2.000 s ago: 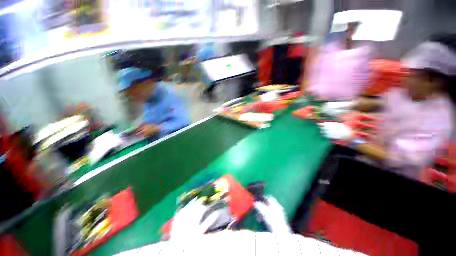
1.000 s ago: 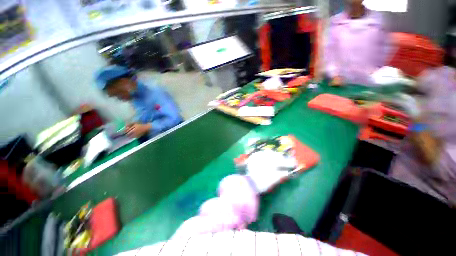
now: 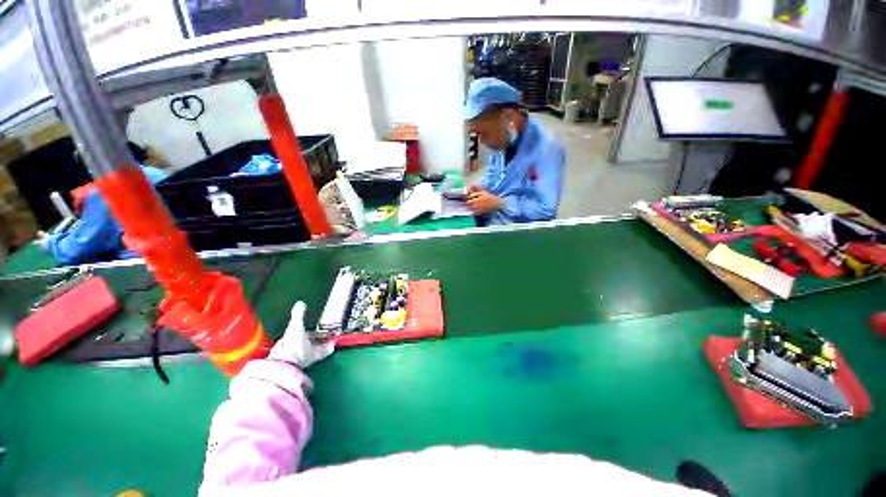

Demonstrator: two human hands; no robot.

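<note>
A circuit board lies component side up on a red foam pad by the conveyor's near edge. Its grey ribbed block is on the left, with yellow and black parts beside it. My left hand, in a white glove, is at the pad's left front corner, its fingers on the edge and thumb raised. How firmly it grips is hard to tell. A second board sits tilted on another red pad on the bench at the right. My right hand is out of view.
A wrapped red post stands left of my arm. Another red pad lies far left by a black mat. A parts tray is at the back right. A black object, possibly the scanner, shows at the bottom. A person in blue works across the line.
The view has swung left. My left hand has let go of the board now at the right and is at the pad of the other board. The wrapped post has come into view.
</note>
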